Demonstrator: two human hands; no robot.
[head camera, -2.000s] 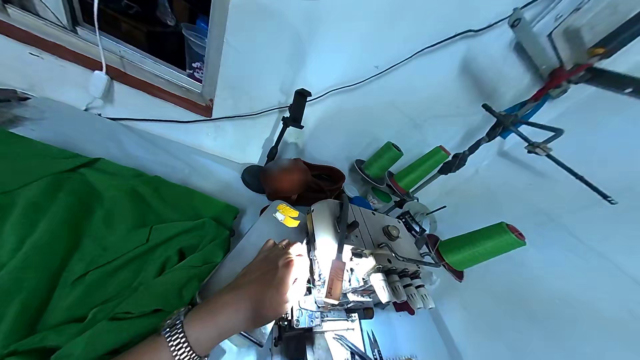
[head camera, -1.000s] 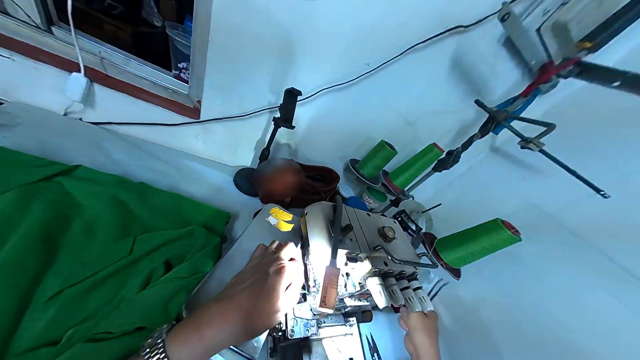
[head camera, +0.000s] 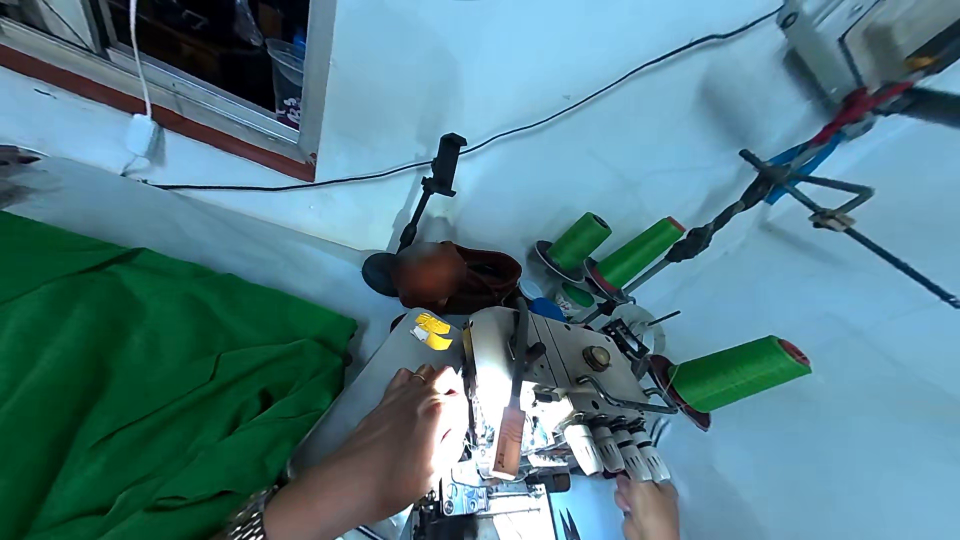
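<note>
My left hand, with a ring and a metal watch at the wrist, rests at the left side of the overlock sewing machine, its fingers curled near the lit needle area; glare hides what they touch. Low at the right, my right hand has its fingers up against the white tension dials; whether it grips anything is hidden. A lever with a wooden-looking end hangs over the machine front. Green thread cones stand behind and right of the machine. Green fabric is spread at the left.
A brown pouch-like item and a black phone-type holder stand behind the machine. The metal thread stand rises at the right. Dark pointed tweezers or scissors lie below the machine. A black cable crosses the wall beneath the window.
My right hand, out of view two seconds ago, came in at the tension dials by one second ago and remains there, slightly lower. My left hand stays beside the machine.
</note>
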